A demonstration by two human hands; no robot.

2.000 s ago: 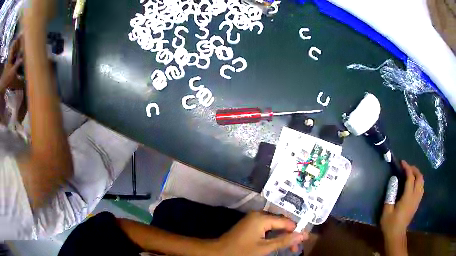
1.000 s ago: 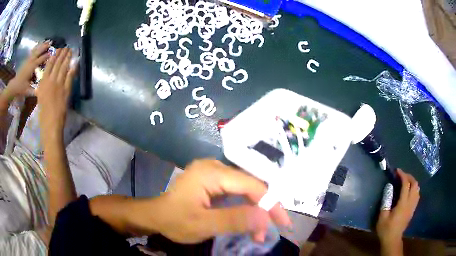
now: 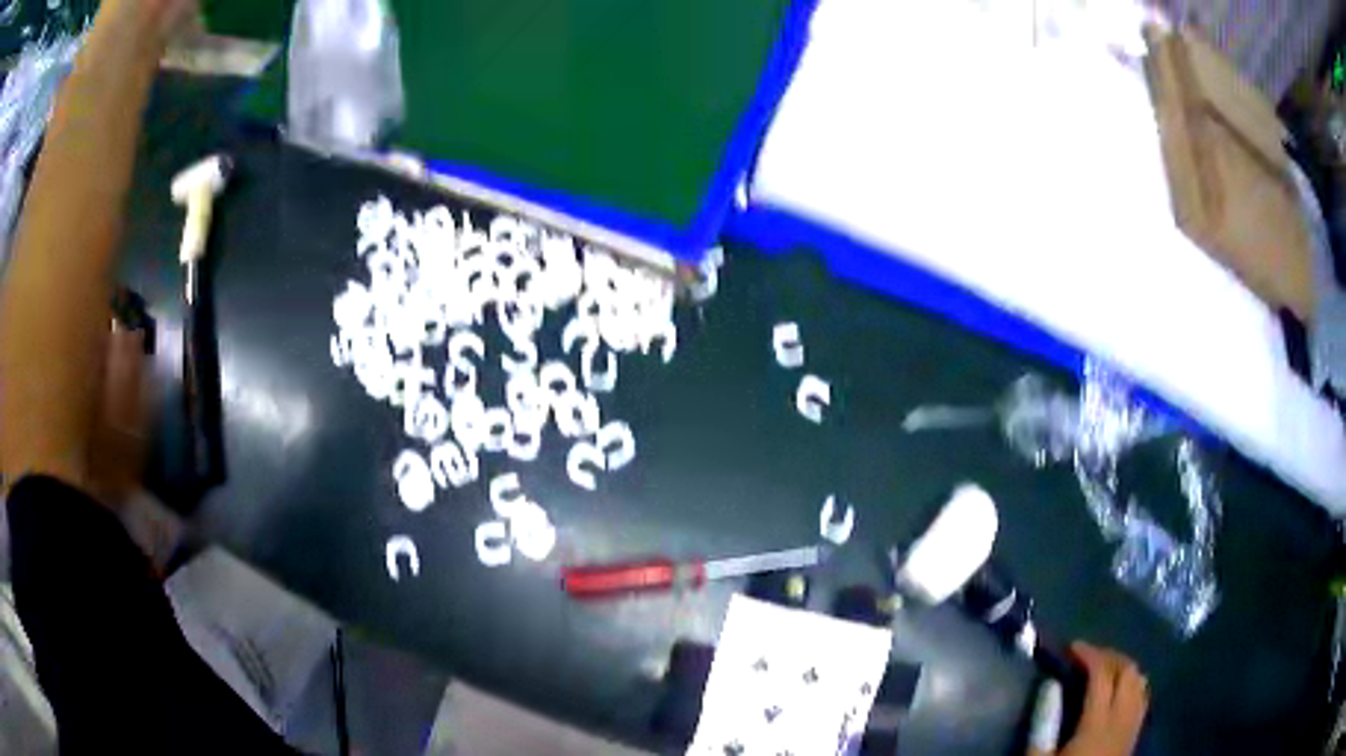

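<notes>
A white square housing face [image 3: 790, 687] with small dark marks lies on black pads [image 3: 684, 691] at the bottom edge, cut off by it. No board shows. My right hand [image 3: 1104, 700], with pale tape on a finger, is closed round the black mallet handle at lower right. The white mallet head [image 3: 952, 544] rests on the table. My left arm, in a dark sleeve, reaches to the top left; my left hand [image 3: 145, 18] is blurred and cut off by the top edge, so its hold is hidden.
White U-shaped clips [image 3: 517, 281] lie piled mid-table, with strays around. A red screwdriver [image 3: 627, 576] lies behind the housing. Behind are a green blue-edged mat [image 3: 576, 104], a white slab [image 3: 945, 163] and clear film [image 3: 1166, 569]. Another mallet [image 3: 199, 325] and a person's blurred hand [image 3: 126, 406] are left.
The view has shifted up. The open-shell housing and cord are gone from my left hand, which has moved to the far top left. A marked white face now lies on the pads. My right hand stays on the mallet.
</notes>
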